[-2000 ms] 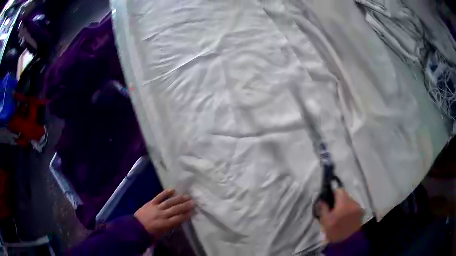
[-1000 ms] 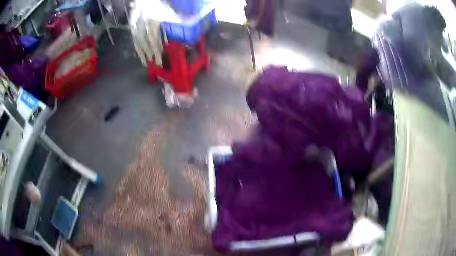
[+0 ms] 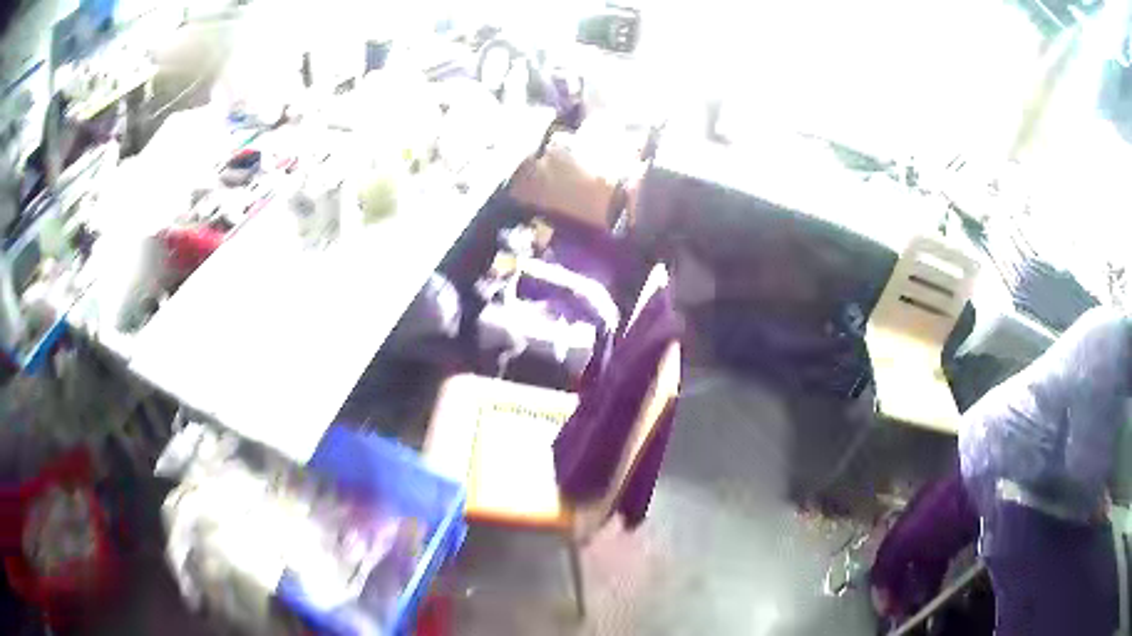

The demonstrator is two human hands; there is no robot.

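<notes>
Neither of my hands is in the picture. The cutting table's cloth and the shears are not in view. Nearest in front of me are a blue crate with pale cloth heaped in and over it, and a light wooden chair with a dark purple cloth over its backrest. The view is blurred and overexposed at the top.
A long white workbench with small cluttered items runs along the left. A red basket stands at lower left. A cardboard box is between benches. A second chair is at right, near a person in a light top.
The view has swung away from the white cloth and shears, across the floor and purple heap, up to the side workbenches and chairs. Both hands have left the picture.
</notes>
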